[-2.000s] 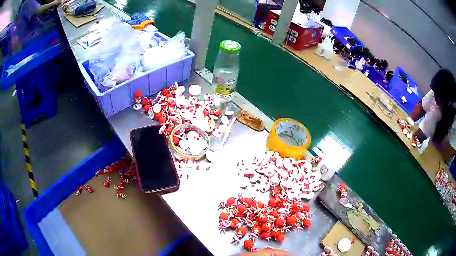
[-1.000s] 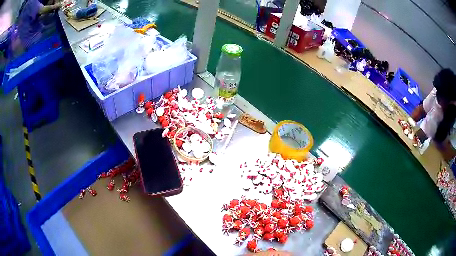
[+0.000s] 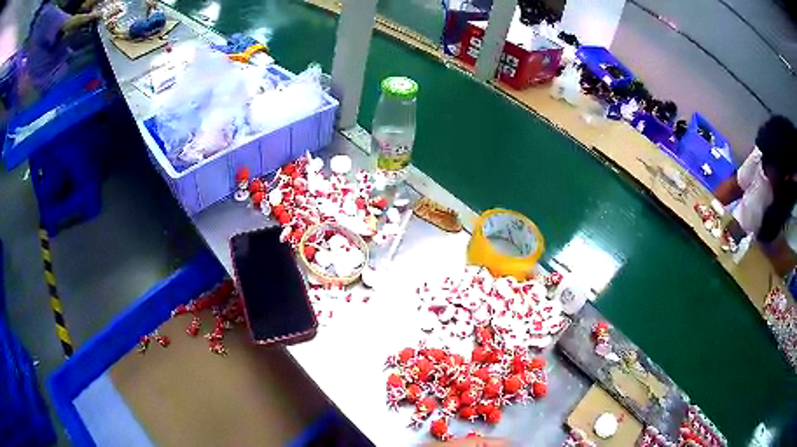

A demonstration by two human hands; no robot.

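A heap of small red figures with white prongs lies on the shiny metal table near the bottom middle. A heap of small white pieces with red marks lies just behind it. A sliver of a hand shows at the bottom edge, below the red heap; which hand it is and its fingers cannot be told. A tan cardboard pad with a round white spot lies at the lower right. Rows of red-and-white pieces stand beside it, cut off by the bottom edge.
A yellow tape roll, black phone, small round basket, green-lidded jar and lilac bin of bags stand on the table. A blue-rimmed tray is lower left. The green conveyor runs behind; a person works across it.
The view has shifted slightly. The sliver of hand stays at the bottom edge. The person across the conveyor has moved their arms a little. The heaps look the same.
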